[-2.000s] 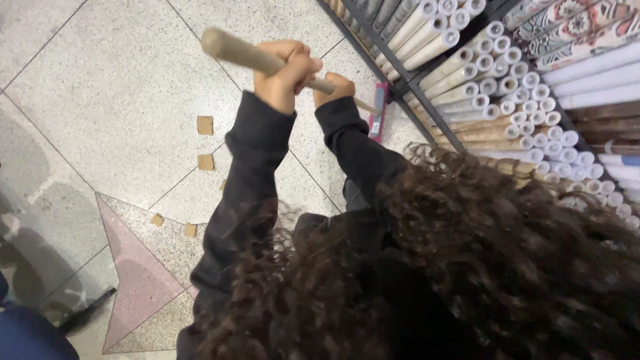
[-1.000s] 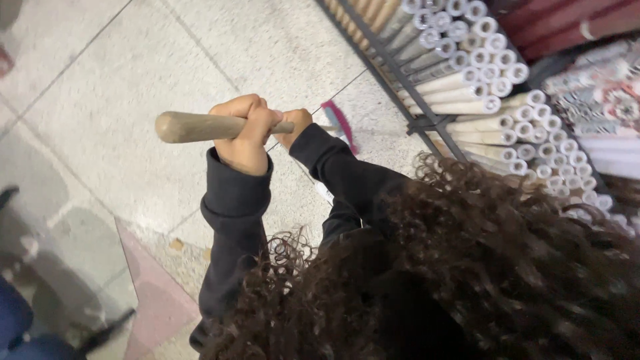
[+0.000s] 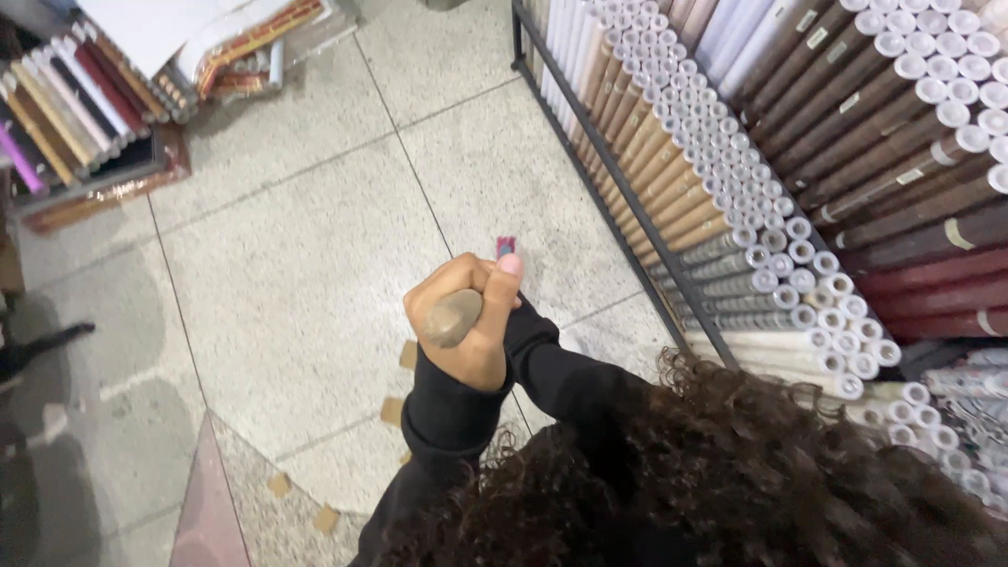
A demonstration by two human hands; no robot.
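Note:
My left hand (image 3: 465, 315) is wrapped around the wooden handle (image 3: 453, 317) of a broom, near its rounded top end, which points up toward the camera. Behind it, my right hand is almost wholly hidden; its black sleeve (image 3: 583, 370) reaches to the same spot, but its grip cannot be made out. A small part of the pink and blue-grey broom head (image 3: 505, 246) shows just beyond my left thumb, low over the floor. Small brown square pieces (image 3: 392, 411) lie on the floor beside and below my left wrist, with others (image 3: 279, 484) farther left.
A black metal rack (image 3: 622, 169) with many rolls of patterned and plain material (image 3: 669, 189) runs along the right. More rolls (image 3: 79, 102) lie in a low display at the upper left. Speckled tiles (image 3: 299, 260) cover the floor, with a pink inlay (image 3: 206, 504). Dark curly hair covers the lower right.
The handle, earlier seen slanting sideways with both hands around it, now points nearly at the camera, and my left hand covers my right. The view has shifted, showing more of the racks.

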